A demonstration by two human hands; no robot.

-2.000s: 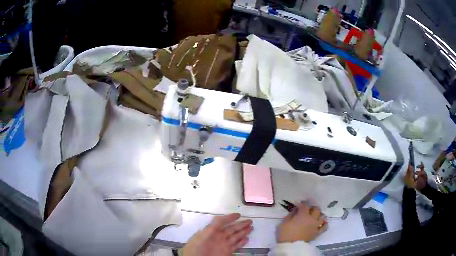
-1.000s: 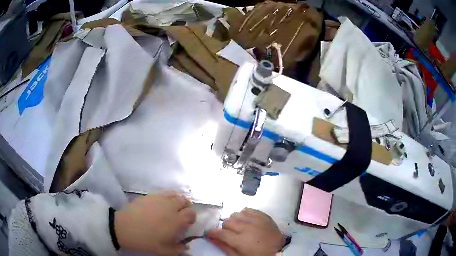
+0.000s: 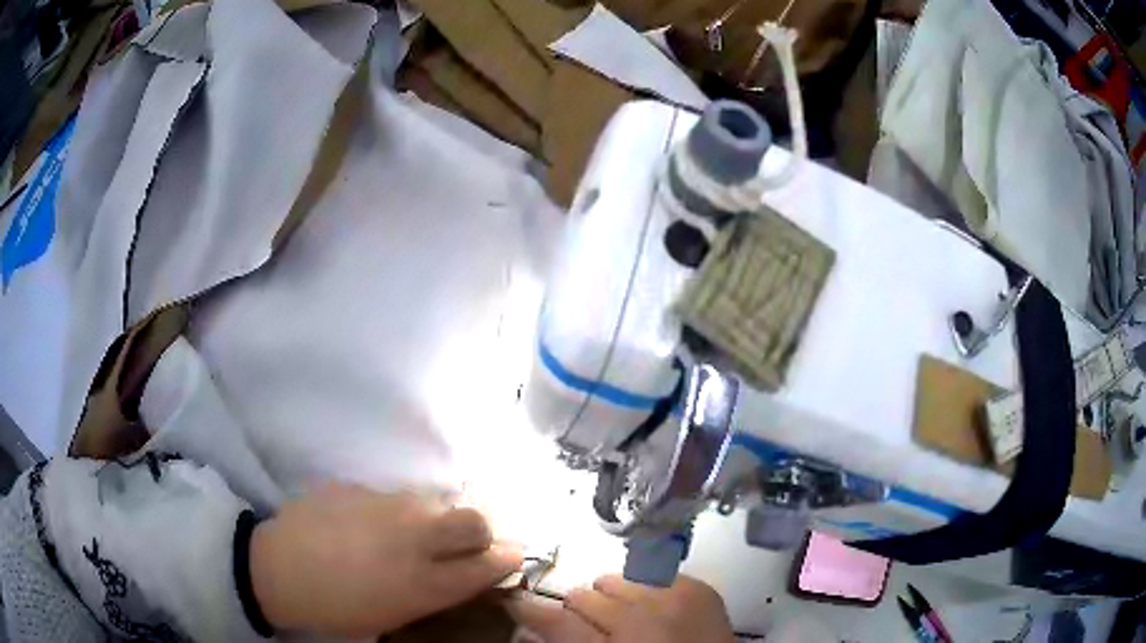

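A large pale grey garment panel (image 3: 365, 289) with dark edges lies on the table left of the lockstitch machine (image 3: 867, 314). My left hand (image 3: 377, 559) holds the near edge of the cloth just left of the needle area, its fingertips pinched together. My right hand (image 3: 647, 612) is beside it below the machine head, cut off by the bottom edge, with its fingers on the same cloth edge. A bit of brown cloth (image 3: 471, 624) shows under my hands. Bright light washes out the needle area.
A pink smartphone (image 3: 842, 568) lies right of the needle area, with thread snips (image 3: 926, 618) beside it. Brown cloth (image 3: 490, 75) is heaped behind the machine, and pale cloth (image 3: 993, 151) at the back right. A black band (image 3: 1043, 415) wraps the machine head.
The view has moved closer to the machine head. Both hands, earlier apart near the phone and snips, came onto the cloth edge and remain there; brown cloth now shows beneath them.
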